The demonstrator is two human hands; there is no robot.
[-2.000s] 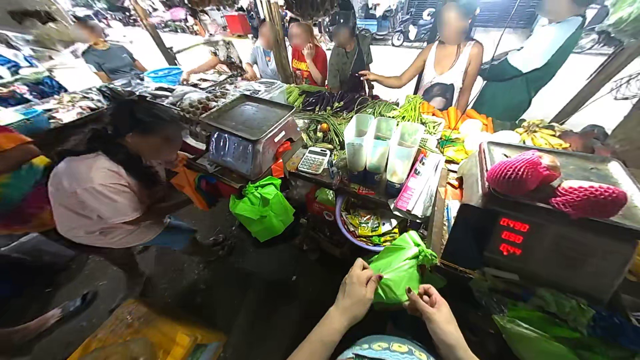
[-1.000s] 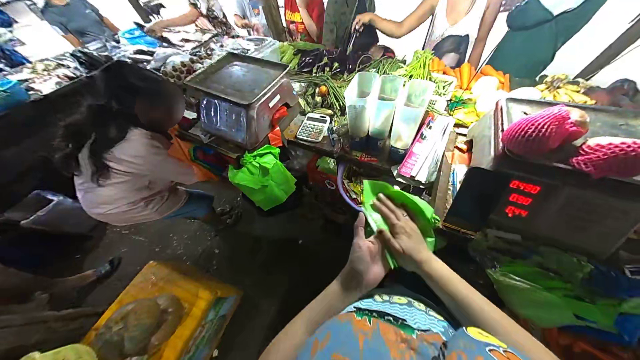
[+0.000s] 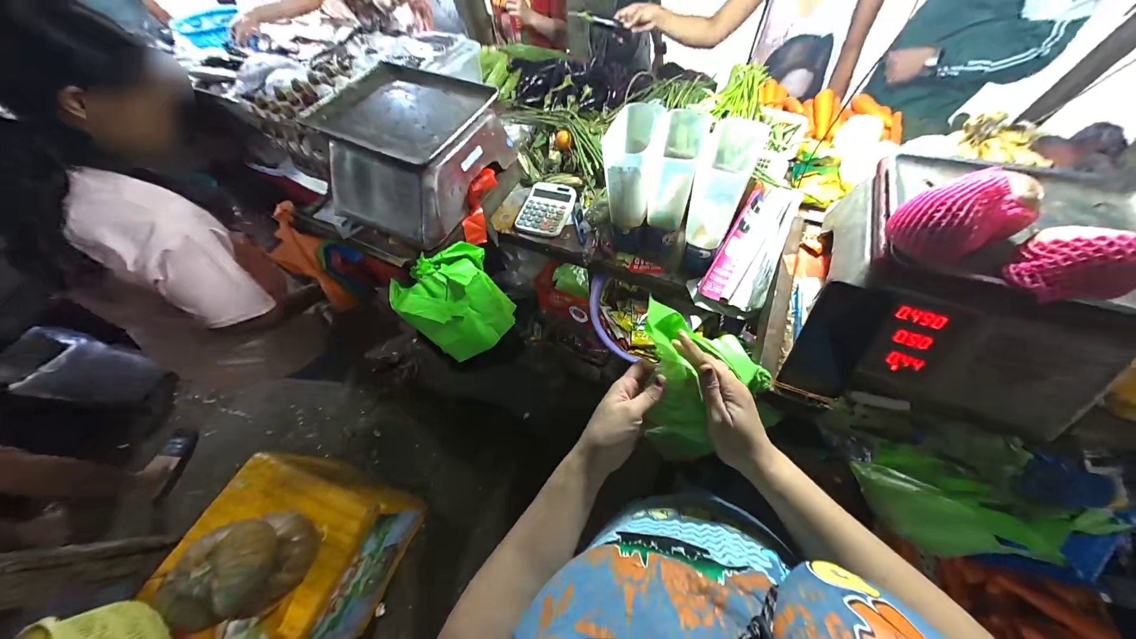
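A thin green plastic bag [image 3: 679, 404] hangs between my hands, in front of the stall's edge. My left hand [image 3: 621, 413] pinches its left side between thumb and fingers. Against its upper right part lies my right hand [image 3: 723, 404], fingers extended; whether it grips the plastic is unclear. Just behind the bag is a round purple-rimmed basin [image 3: 603, 324] with small packets in it. Further left, a bunch of green plastic bags [image 3: 454, 302] hangs below a metal weighing scale [image 3: 404, 115]. On the right, a digital scale [image 3: 985, 346] with red digits bears fruits in pink foam nets [image 3: 963, 213].
A calculator [image 3: 546, 210] and upright clear plastic containers [image 3: 679, 169] stand on the counter before vegetables. At left a person in a pale shirt [image 3: 164, 244] bends forward. A yellow crate [image 3: 328, 515] with a squash on it sits at lower left. People stand across the stall.
My right hand was spread flat over the bag a second ago; it is now at the bag's right side, and more of the bag shows between my hands. The view has tilted down since the first frame.
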